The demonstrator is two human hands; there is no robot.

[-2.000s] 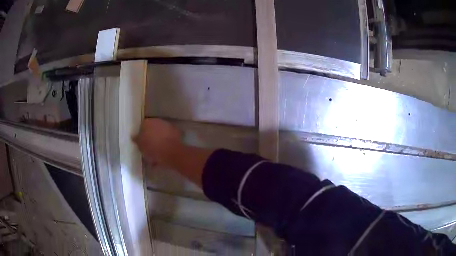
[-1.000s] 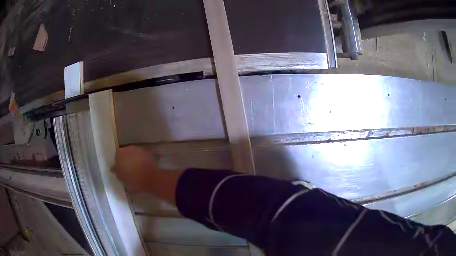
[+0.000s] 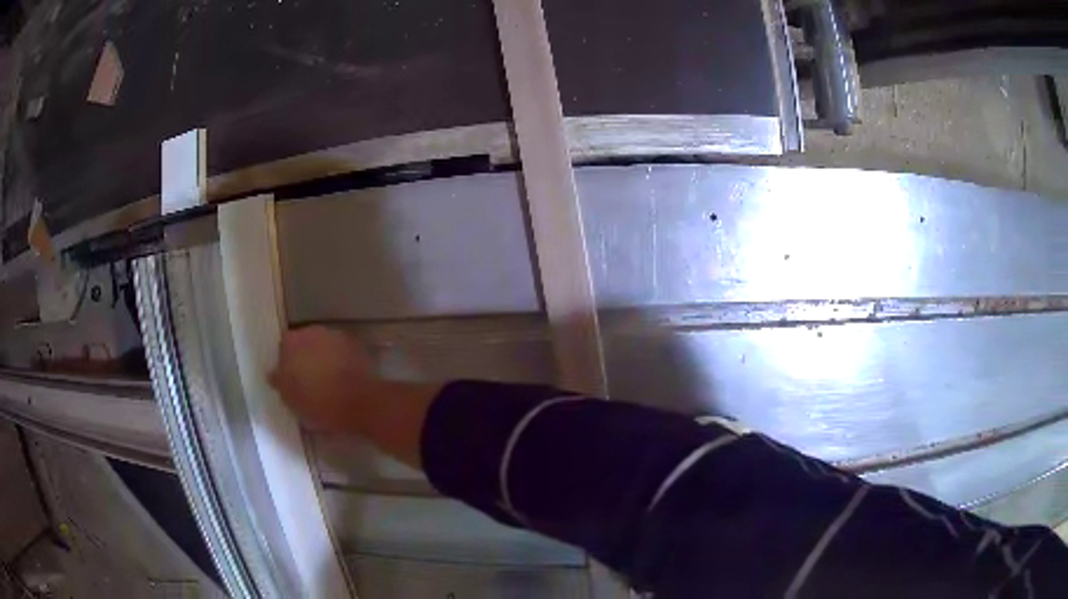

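Observation:
A long white strip (image 3: 252,316) lies on the metal saw table (image 3: 469,257), along the ribbed silver fence or guide rail (image 3: 176,398). My right hand (image 3: 327,380) is bare, in a dark sleeve with white lines, and grips the strip's right edge; the fingertips are blurred. A short white piece (image 3: 184,171) lies past the strip's far end, across a dark slot. My left hand is not in view.
A wooden batten (image 3: 547,176) lies across the saw table, partly under my sleeve. A dark panel surface (image 3: 351,82) is beyond, with small tan offcuts (image 3: 105,75) at the far left. A metal bar frame (image 3: 834,70) stands at the top right.
Against two seconds ago, the view has shifted, so the strip, batten and rail appear further left and tilted. My right hand stays at the strip's edge.

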